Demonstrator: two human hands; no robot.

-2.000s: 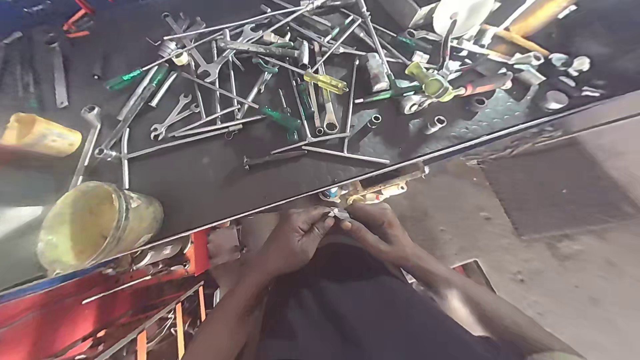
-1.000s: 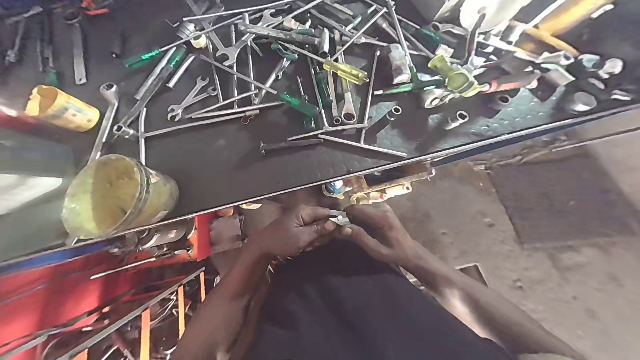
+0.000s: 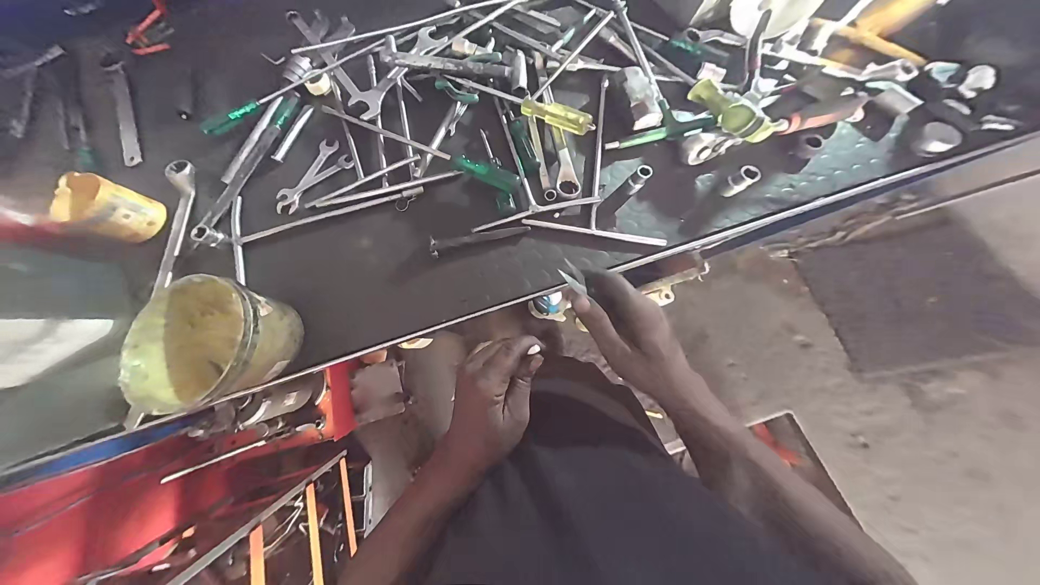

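My right hand point(image 3: 630, 329) is at the front edge of the dark workbench point(image 3: 366, 284), its fingers closed on a small pale pointed piece point(image 3: 573, 280) whose material I cannot tell. Lower and to the left, my left hand point(image 3: 500, 390) is curled in front of my dark clothing, and a small white bit point(image 3: 534, 349) shows at its fingertips. Just beyond my right hand lie a steel T-shaped bar point(image 3: 597, 233) and a dark slender tool point(image 3: 479, 240). Farther back, wrenches, screwdrivers and sockets are heaped, among them a yellow-handled screwdriver point(image 3: 559, 116).
A yellowish plastic bucket point(image 3: 276, 333) lies tipped at the bench's left front, with a yellow container point(image 3: 110, 207) behind it. A ring spanner point(image 3: 177, 219) lies beside them. Below the edge are a red cabinet point(image 3: 122, 520) at left and a dark floor mat point(image 3: 918, 292) at right.
My hands were together around a small pale thing; now they are apart. My right hand has moved up and right to the bench edge with a pale piece in it.
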